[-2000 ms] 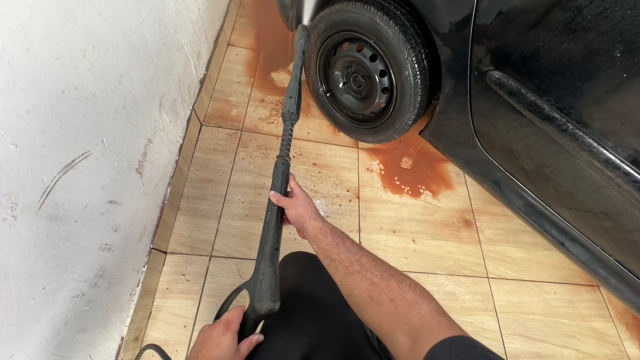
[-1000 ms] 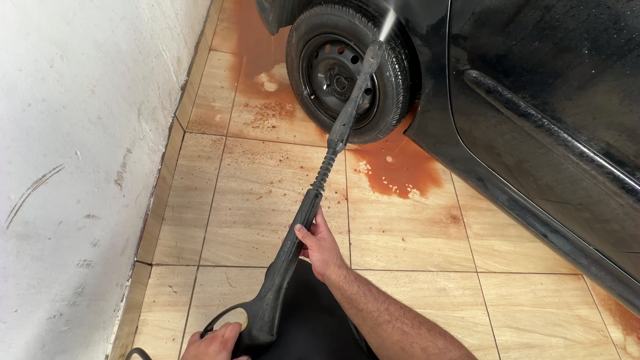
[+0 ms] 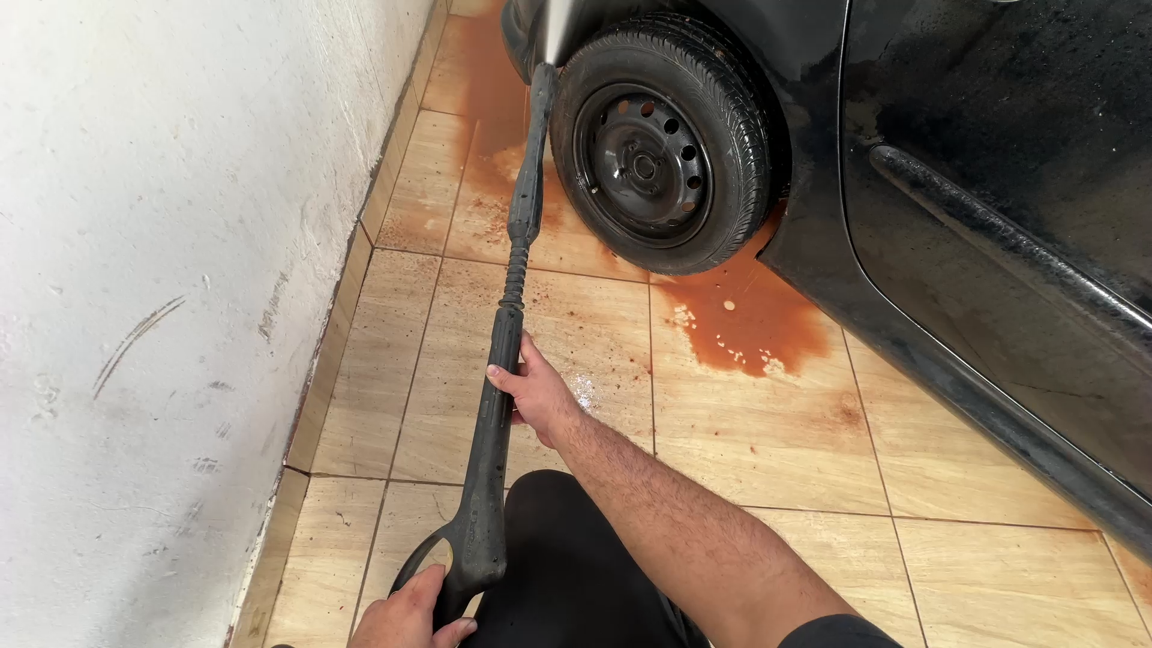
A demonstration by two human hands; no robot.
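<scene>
A black pressure washer gun with a long lance [image 3: 490, 441] runs up the view, its nozzle beside the front edge of a car tyre [image 3: 751, 153]. A white water spray [image 3: 562, 27] leaves the nozzle toward the wheel arch. My left hand [image 3: 405, 612] grips the gun's trigger handle at the bottom. Around the lance's grip section, my right hand [image 3: 540, 387] is closed, its thumb on the near side. The black steel wheel [image 3: 643, 166] sits under the dark car's fender [image 3: 801, 81].
A scuffed white wall [image 3: 162, 270] with a tile skirting [image 3: 333, 351] stands at the left. Reddish-brown muddy water [image 3: 756, 315] lies on the beige floor tiles [image 3: 765, 441] below the tyre. The car's door [image 3: 1008, 225] and sill [image 3: 972, 405] extend down the right side. My black-clad knee [image 3: 558, 540] is beneath my arm.
The nozzle and spray have swung left, from over the tyre's upper right edge a second ago to its left edge. Both hands keep their hold on the gun.
</scene>
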